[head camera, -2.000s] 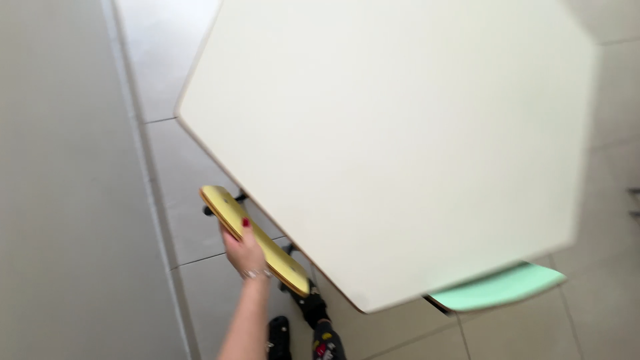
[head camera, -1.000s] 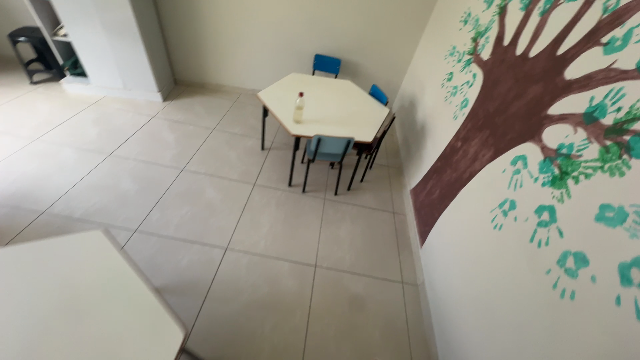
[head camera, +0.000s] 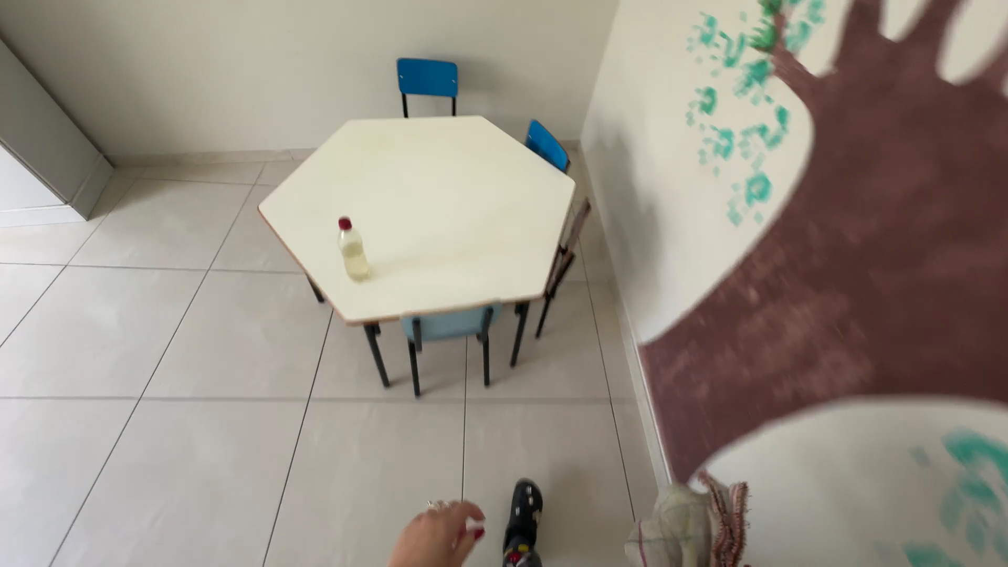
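My left hand (head camera: 439, 535) is at the bottom edge, its fingers loosely curled and apart, with nothing in it. To its right a folded pale checked cloth with a reddish-brown fringe (head camera: 683, 526) shows at the lower edge; my right hand is not visible, so what holds the cloth cannot be seen. Farther ahead stands a white hexagonal table (head camera: 449, 197). On its near left part, a clear plastic bottle with a red cap (head camera: 354, 256) stands upright, partly filled with pale yellow liquid.
Blue chairs (head camera: 427, 77) (head camera: 546, 146) stand behind and right of the table, a brownish chair (head camera: 568, 244) at its right side and a light blue chair (head camera: 450, 323) in front. A painted tree (head camera: 850, 260) covers the right wall. My black shoe (head camera: 524, 504) is on the tiled floor.
My left hand, earlier on a yellow chair back beside another white table, has let go of it. The view has swung away to the table with the bottle, which now appears closer.
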